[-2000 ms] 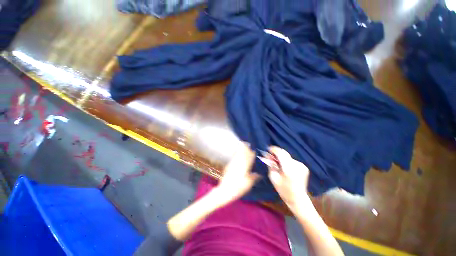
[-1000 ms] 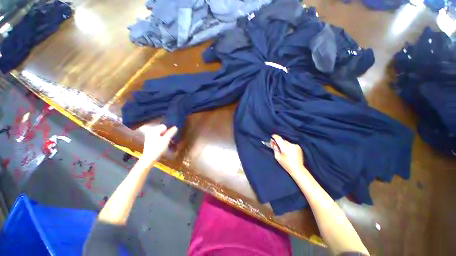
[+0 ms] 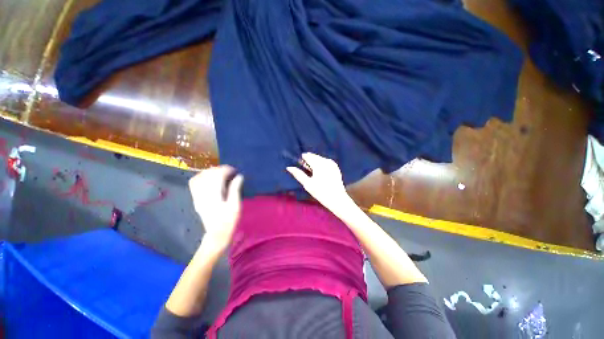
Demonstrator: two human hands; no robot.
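Note:
The navy garment (image 3: 278,99) lies spread on the table, its hem hanging at the front edge against the magenta apron (image 3: 298,245). My left hand (image 3: 218,198) is at the left corner of the hem, thumb and fingers closed on its cloth. My right hand (image 3: 321,179) rests over the hem further right, its fingers curled round the small thread snips (image 3: 304,164). Most of the snips is hidden by the fingers. The top of the garment is cut off by the picture's upper edge.
The brown table (image 3: 490,179) has yellow tape (image 3: 457,228) along its edge. Another navy pile (image 3: 563,53) is at the upper right, with pale cloth (image 3: 594,179) at the right rim. A blue bin (image 3: 99,278) stands at lower left on the grey floor with scraps.
My left hand has left the garment part lying at the left and come to the hem near the apron. My right hand has come down to the hem. The view has tilted down.

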